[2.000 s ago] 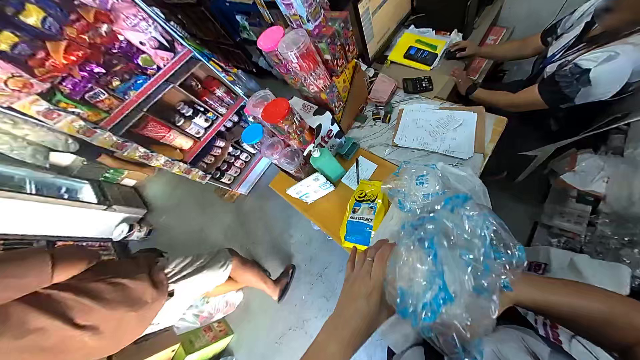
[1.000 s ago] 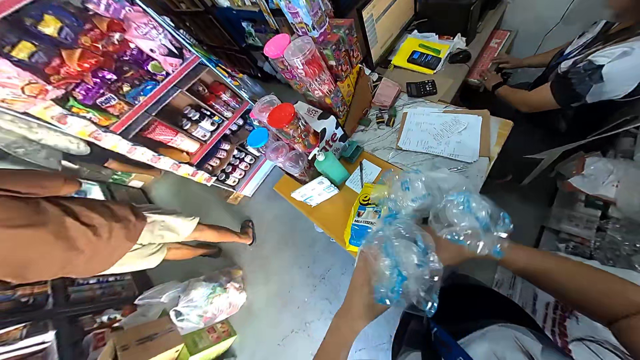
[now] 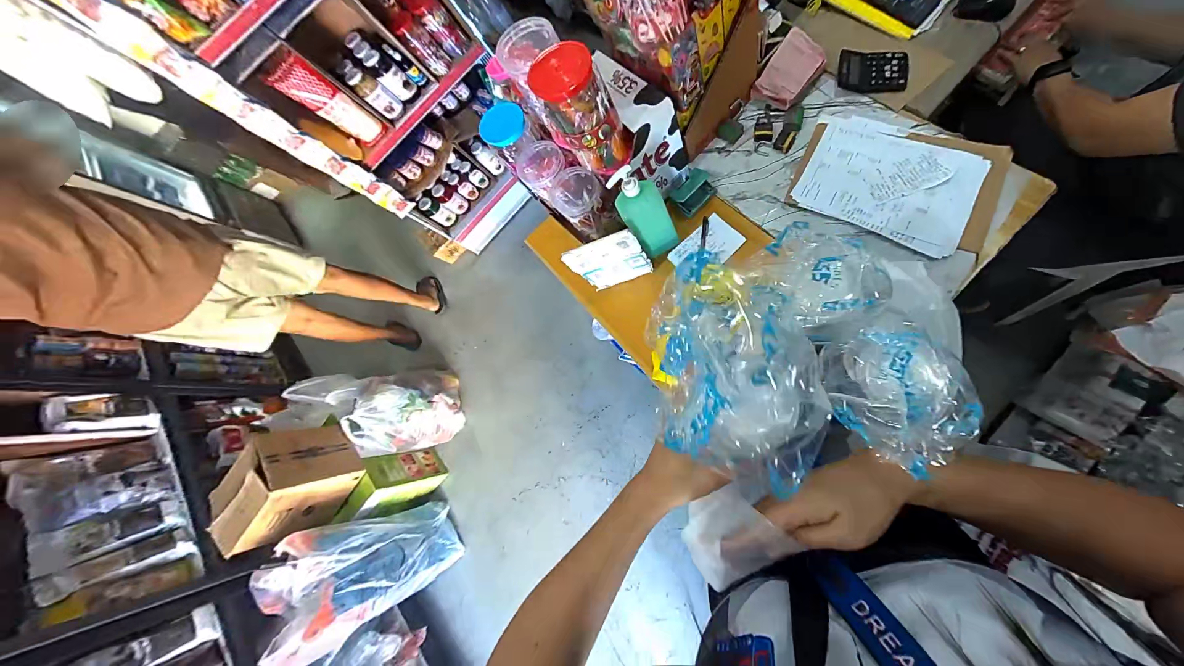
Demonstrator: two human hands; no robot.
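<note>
Several clear plastic-wrapped bundles with blue print (image 3: pixel 740 370) are bunched in front of my chest at the counter's near edge. My left hand (image 3: pixel 686 476) is under the left bundle, its fingers mostly hidden by the plastic. Below the bundles, my right hand (image 3: pixel 842 507) is closed around a whitish translucent plastic bag (image 3: pixel 740 536). Another wrapped bundle (image 3: pixel 906 388) rests above my right wrist. A bit of yellow packaging (image 3: pixel 660 363) shows behind the plastic.
On the counter (image 3: pixel 592 301) are a green pump bottle (image 3: pixel 646 215), lidded candy jars (image 3: pixel 578 106), papers (image 3: pixel 893 185) and a calculator (image 3: pixel 872 70). A person in brown (image 3: pixel 120 259) stands left, near bags and an open carton (image 3: pixel 287 481). Another person's forearm (image 3: pixel 1101 111) is at upper right.
The bundles have spread apart from one mass, and my right hand now shows below them with whitish plastic in it. The person in brown has shifted.
</note>
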